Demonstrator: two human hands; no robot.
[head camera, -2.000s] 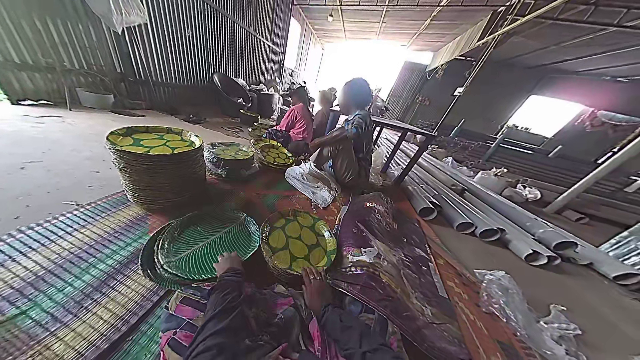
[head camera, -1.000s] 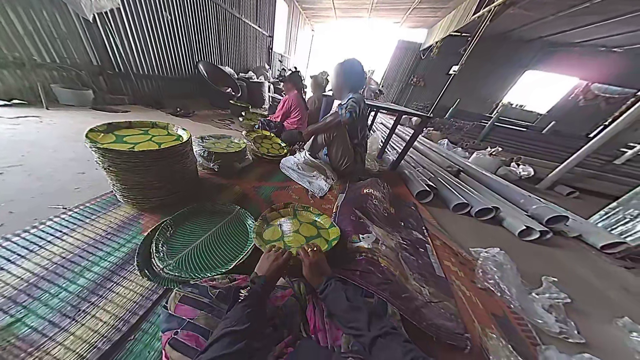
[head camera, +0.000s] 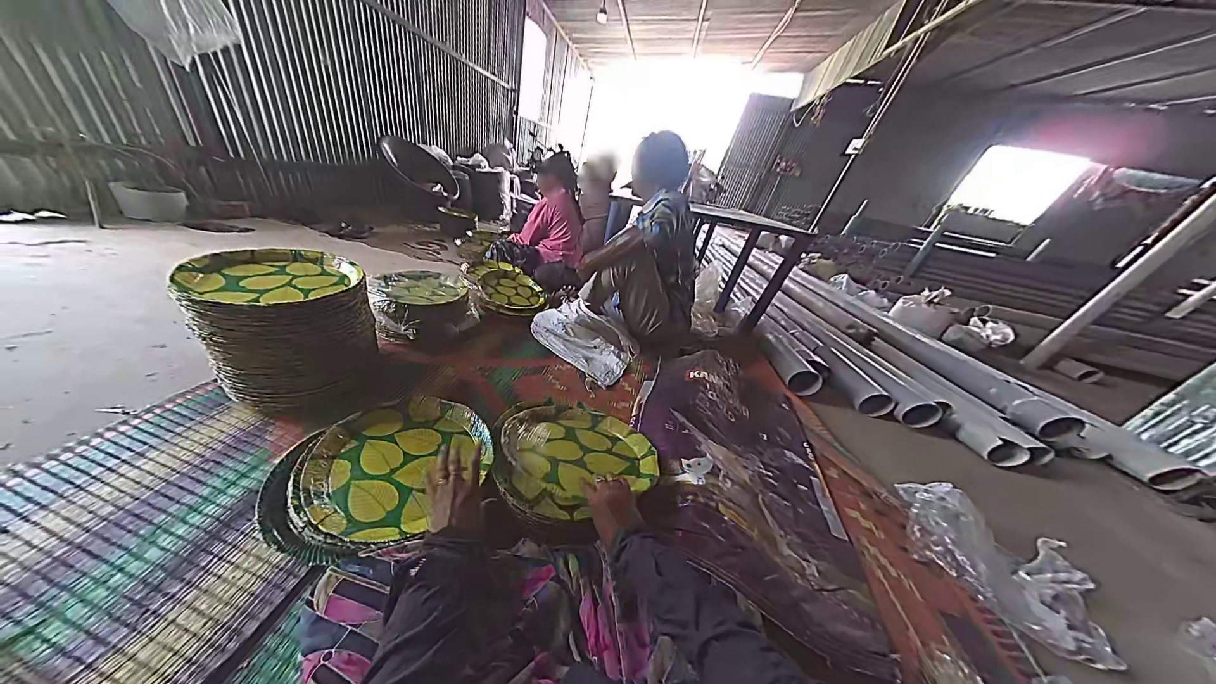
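Two low stacks of round leaf-patterned plates lie side by side before my lap. My left hand (head camera: 456, 486) rests with fingers spread on the near right part of the left yellow-and-green plate (head camera: 380, 465). Under that plate, darker green plates (head camera: 275, 508) stick out on the left. My right hand (head camera: 611, 503) touches the near right rim of the top plate on the right stack (head camera: 570, 458); whether its fingers pinch the rim cannot be told. Behind the left stack stands a tall stack of similar plates (head camera: 275, 332).
Ahead sit people, one in a checked shirt (head camera: 665, 237), beside more plate stacks (head camera: 508, 287). A purple printed sack (head camera: 750, 494) lies on the mat at my right. Beyond are grey pipes (head camera: 912, 380), a table (head camera: 741, 217) and clear plastic film (head camera: 1007, 560).
A yellow-and-green leaf plate now tops the left stack, where a dark green ribbed plate showed before. My left hand has moved left from the right stack onto it.
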